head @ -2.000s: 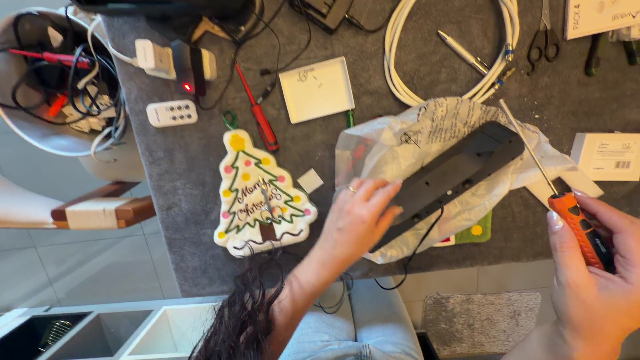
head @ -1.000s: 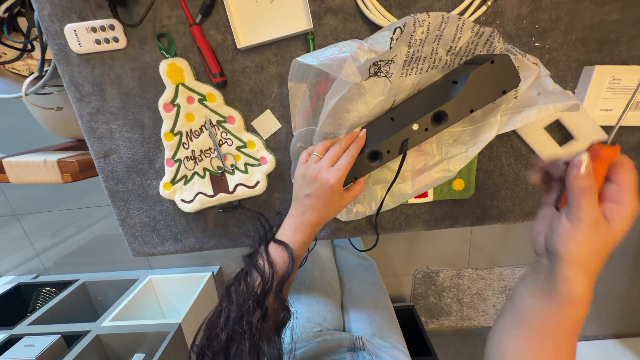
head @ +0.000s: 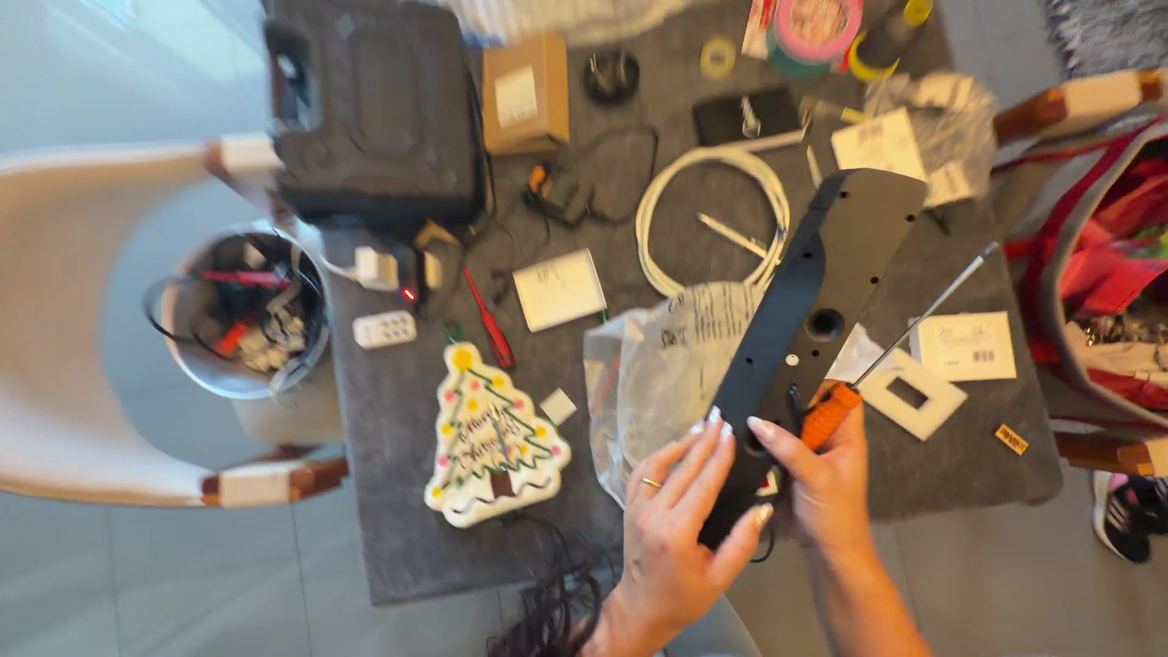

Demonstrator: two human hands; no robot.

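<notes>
A long black plastic device housing [head: 776, 338], with screw holes and round recesses in its face, is raised at a slant over the table. My left hand [head: 680, 511], a ring on one finger, grips its lower end. My right hand [head: 826, 474] holds a screwdriver with an orange handle [head: 829, 415], its shaft pointing up and right, while the thumb touches the housing's edge. Behind the housing lies a translucent plastic bag [head: 657, 365] with print on it. A dark cable shows partly below the housing.
Left of the bag are a tree-shaped Christmas decoration [head: 497, 438], a red screwdriver [head: 490, 319] and a white tray [head: 559, 290]. Farther back lie a coiled white cable [head: 650, 219] and a black tool case [head: 379, 109]. At right are a white frame [head: 912, 397] and a white box [head: 964, 347].
The black housing has been lifted and turned steeper, off the bag. My right hand has come in from the right with the orange screwdriver to the housing. The view has widened.
</notes>
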